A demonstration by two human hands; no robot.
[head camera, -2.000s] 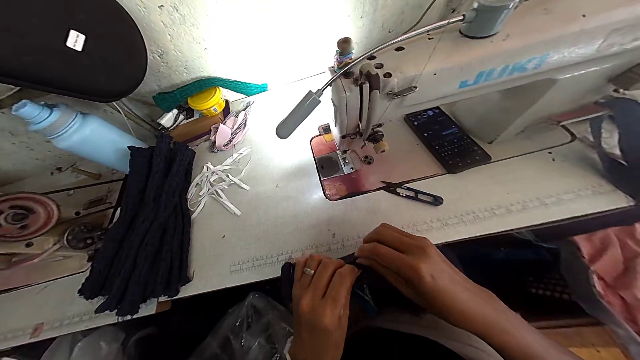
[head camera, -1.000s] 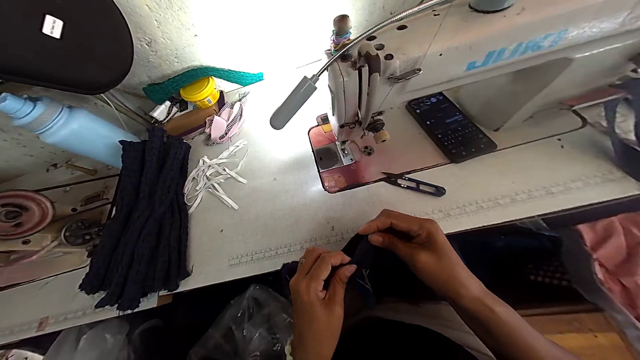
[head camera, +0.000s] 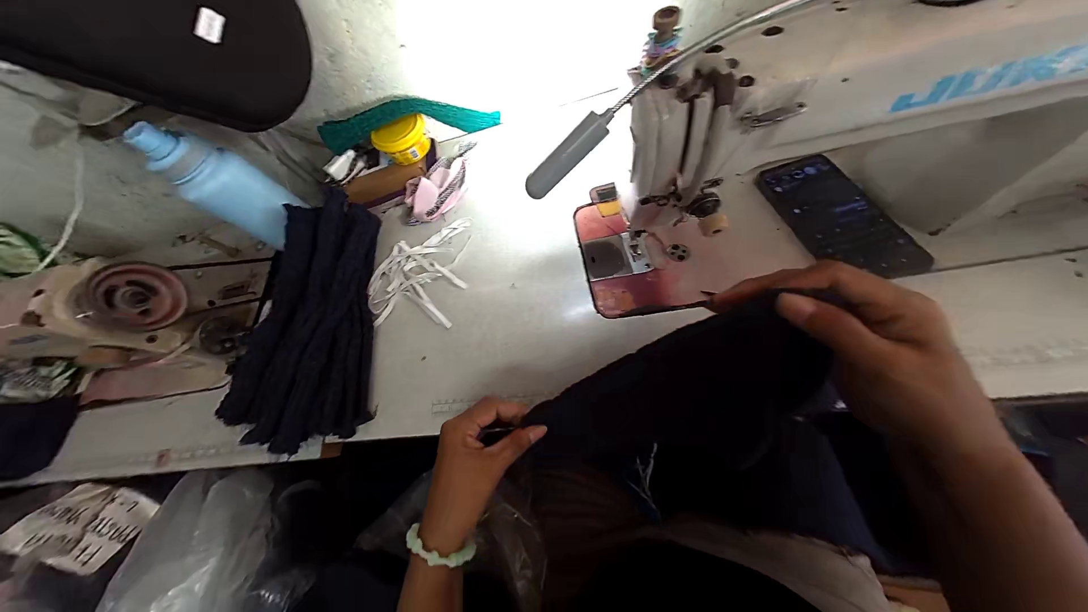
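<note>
Dark navy fabric (head camera: 671,391) is stretched between my two hands at the front edge of the sewing table. My left hand (head camera: 480,446) pinches its left end between thumb and fingers. At the upper right corner, my right hand (head camera: 875,340) grips the cloth, thumb on top. Loose pale threads (head camera: 648,476) hang at the fabric's lower part. Just beyond the cloth is the needle area of a Juki sewing machine (head camera: 629,255). The thread snips seen earlier are almost wholly hidden behind my right hand and the fabric.
A stack of gathered navy fabric strips (head camera: 310,331) lies left, beside white tapes (head camera: 416,272). Behind stand a blue bottle (head camera: 225,187) and a yellow tub (head camera: 401,140). A grey lamp head (head camera: 568,157) hangs over the table. A phone (head camera: 841,212) rests under the machine arm.
My hands were close together at the table's edge; now they are far apart with the fabric spread between them. My right hand has moved right and up, over where the snips lay.
</note>
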